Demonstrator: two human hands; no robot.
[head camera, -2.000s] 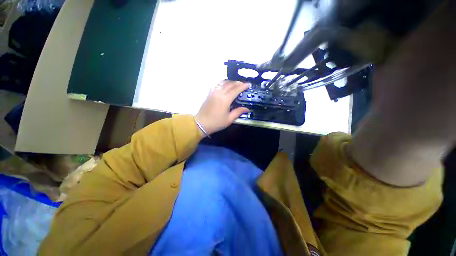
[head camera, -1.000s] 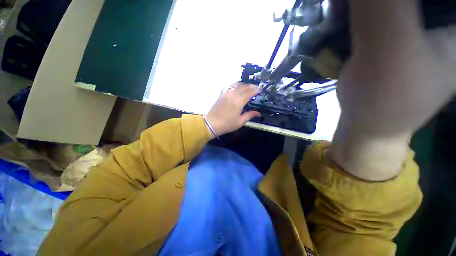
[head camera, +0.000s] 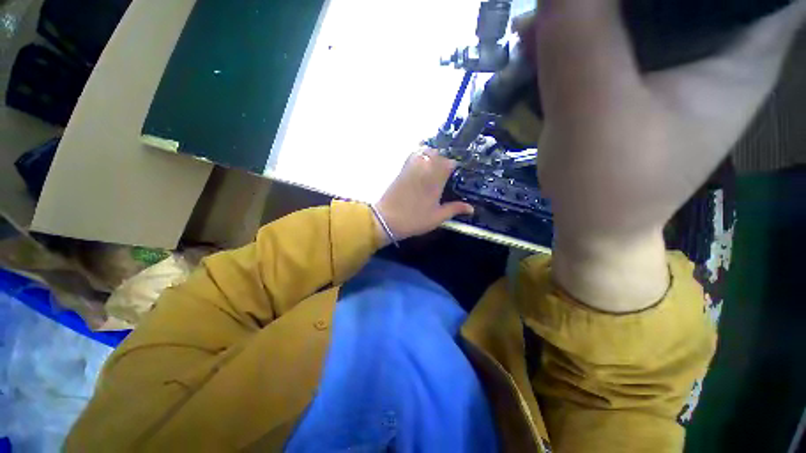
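Note:
A black panel housing (head camera: 504, 196) lies at the front edge of the white sheet. My left hand (head camera: 422, 195) grips its left end, with the thumb on the near side and the fingers on the far side. My right hand (head camera: 619, 124) is large, close to the camera and blurred. It holds the auto-feed screwdriver (head camera: 495, 93), whose metal jaws are over the far left part of the housing. The driver tip and any screw cannot be made out. My right hand and the driver hide the housing's right end.
The white sheet (head camera: 380, 80) lies over the green bench top (head camera: 234, 80). At left are a carton flap (head camera: 119, 159), black panels (head camera: 40, 88), a brown sack (head camera: 146, 287) and a blue crate (head camera: 97, 334) with clear bags (head camera: 49, 363). Green surface shows at far right (head camera: 760, 310).
The driver jaws have moved left along the housing, and my right hand has come left with them. My left hand stays on the housing's left end. The view has shifted somewhat.

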